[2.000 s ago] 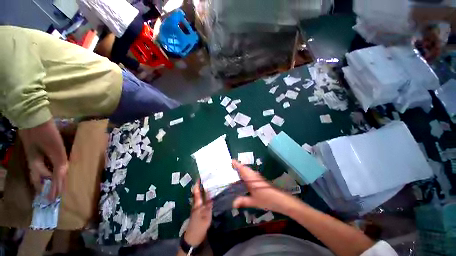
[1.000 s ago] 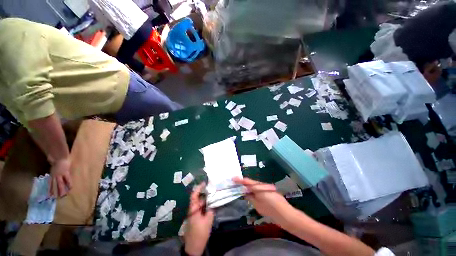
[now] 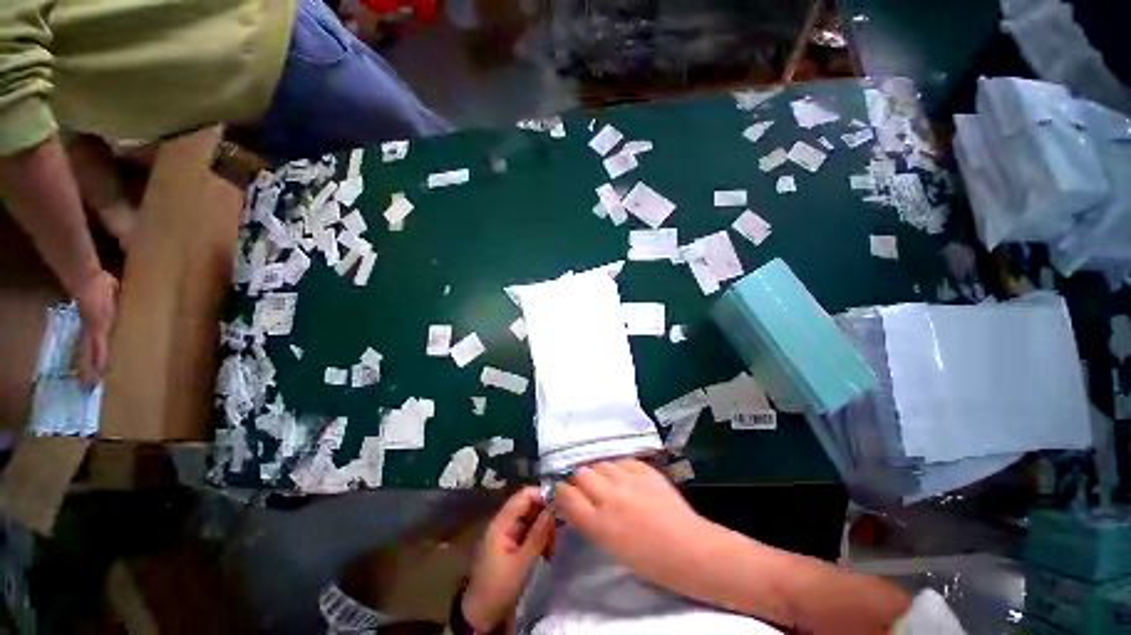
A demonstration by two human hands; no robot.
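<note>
A white packed mailer (image 3: 583, 360) lies at the front edge of the dark green table, its mouth end toward me. My left hand (image 3: 506, 558) is at the near end of the mailer, fingers pinching its edge. My right hand (image 3: 626, 502) lies over the same end, fingers closed on it. The fingertips of both hands nearly meet, and what is between them is partly hidden. A teal product box (image 3: 796, 335) lies to the right, partly against a flat stack of empty poly mailers (image 3: 986, 378).
White paper scraps (image 3: 647, 204) litter the green table (image 3: 484, 273). More packed mailers (image 3: 1036, 161) are piled at the back right. At left, a person in a yellow-green top reaches into a brown carton (image 3: 161, 310) holding packed mailers (image 3: 68, 372). Teal boxes (image 3: 1079, 546) are at lower right.
The view has shifted, so the table sits higher. The mailer now lies flatter and straighter, and my hands have closed together at its near end. The other person's second hand now shows at the carton.
</note>
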